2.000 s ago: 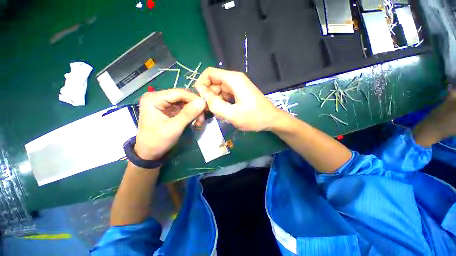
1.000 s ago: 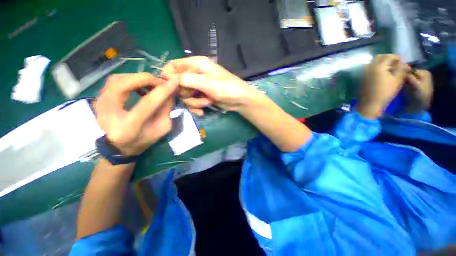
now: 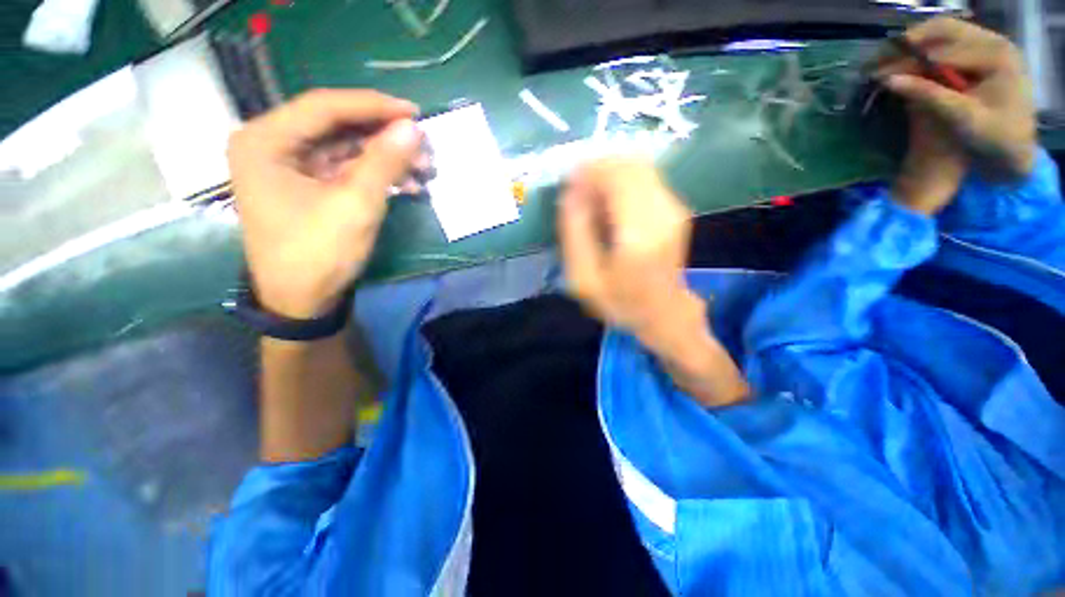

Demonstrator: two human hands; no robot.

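Note:
A small white display module (image 3: 471, 175) lies on the green bench in front of me, with an orange tab on its right edge. My left hand (image 3: 327, 192) is at its left side, thumb and index fingertips close together near its upper left edge. Whether they pinch a thin strip cannot be made out. My right hand (image 3: 631, 239) is blurred, with fingers curled, right of the module and apart from it. I cannot tell if it holds anything.
Loose pale liner strips (image 3: 642, 103) lie beyond the module. A black tray (image 3: 701, 26) is at the back. A large pale sheet (image 3: 82, 146) and white crumpled wipe (image 3: 61, 23) are at left. Another person's hands (image 3: 975, 99) work at right.
My hands were together above the module and are now apart, the right one moved right and nearer to me. The view has shifted, so the tray and wipe are now partly cut off at the top.

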